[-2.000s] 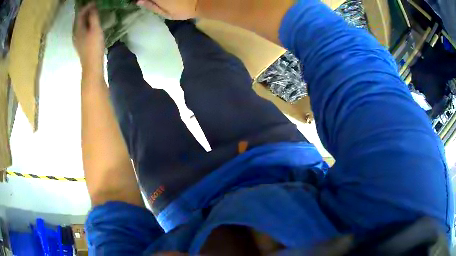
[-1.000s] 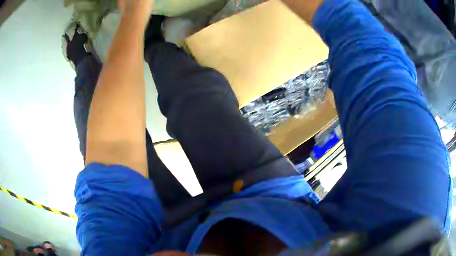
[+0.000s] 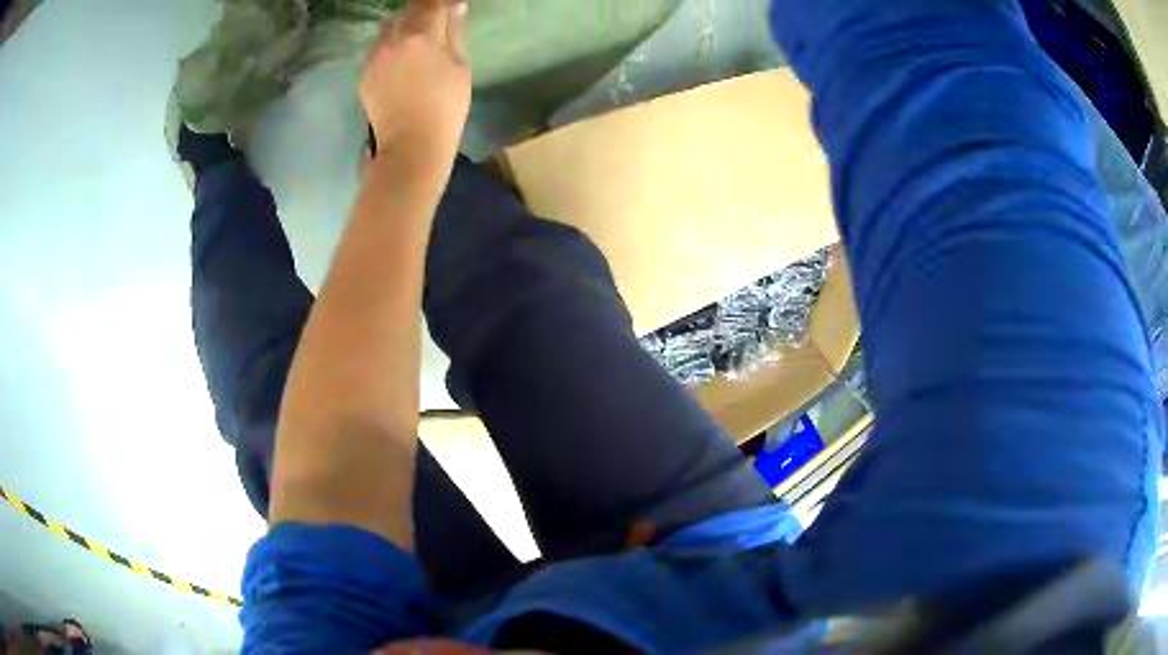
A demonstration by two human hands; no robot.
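An olive-green woven sack (image 3: 544, 58) lies across the top of the view, bunched at its left end. My left hand (image 3: 416, 71) is against the sack. Its fingers are partly cut off by the top edge, so its grip is unclear. My right hand is out of the picture beyond the top edge; only the blue sleeve shows. A large brown carton (image 3: 679, 186) stands right of my legs, with one flap spread toward the sack. Dark parts in shiny clear bags (image 3: 743, 326) fill its visible opening.
Yellow-black tape (image 3: 122, 559) crosses the pale floor at lower left. A person's foot (image 3: 58, 637) shows at the bottom left corner. A blue object (image 3: 786, 448) and pale rails (image 3: 826, 463) are beside the carton. Grey plastic sheeting (image 3: 1134, 211) hangs at right.
The green bundle at my hands has given way to the wide sack across the top. My left hand has moved right and into fuller view. My right hand has left the picture.
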